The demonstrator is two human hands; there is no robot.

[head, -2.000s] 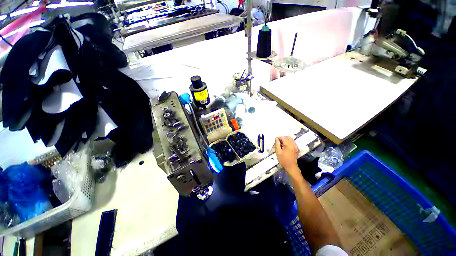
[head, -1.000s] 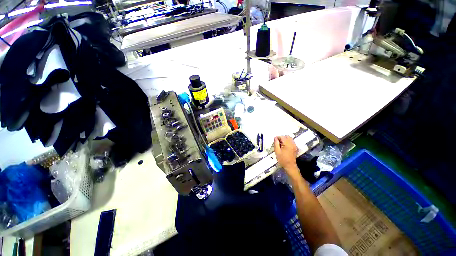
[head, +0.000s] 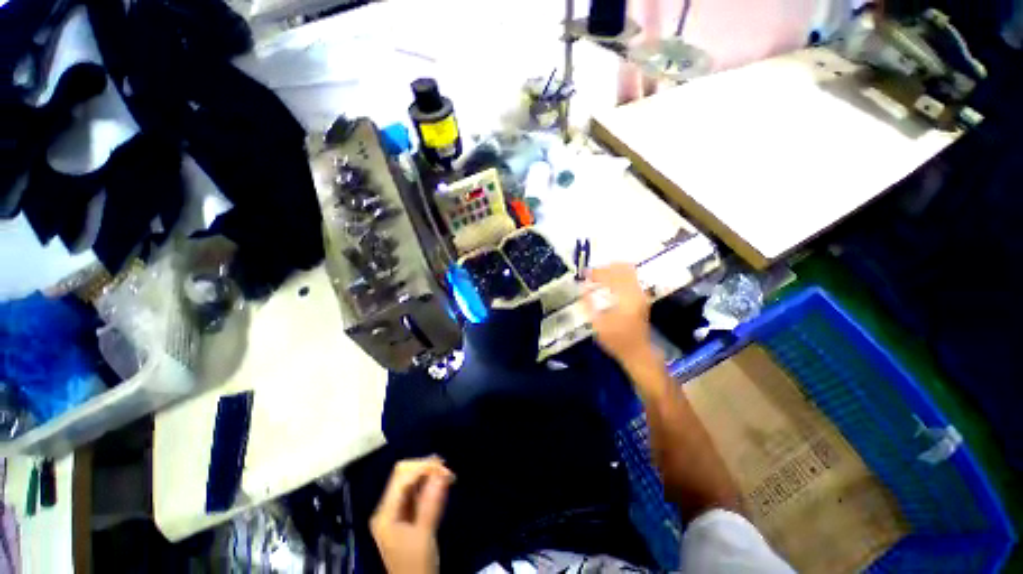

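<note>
The button-sewing machine (head: 387, 252) has a long grey-beige head with exposed metal parts. Dark cloth (head: 505, 448) lies under its front and over my lap. My left hand (head: 413, 505) is in front of the cloth at the bottom, fingers curled; whether it holds anything cannot be told. My right hand (head: 617, 308) is blurred over the table edge, right of the two-section tray (head: 518, 269) of dark buttons. The fingertips are close to the slim dark snips (head: 581, 258); contact cannot be told. A blue strip (head: 466, 294) is at the machine's right front.
A black bottle with a yellow label (head: 435, 123) stands behind the tray. A white basket (head: 168, 376) with bags and a dark heap (head: 241, 146) are left. A dark flat rectangle (head: 229, 451) lies on the left table. A blue crate (head: 858, 325) holding cardboard is lower right.
My left hand has come into view at the bottom. My right hand has moved left toward the tray and snips. The view has tilted down, so the machine and table appear higher.
</note>
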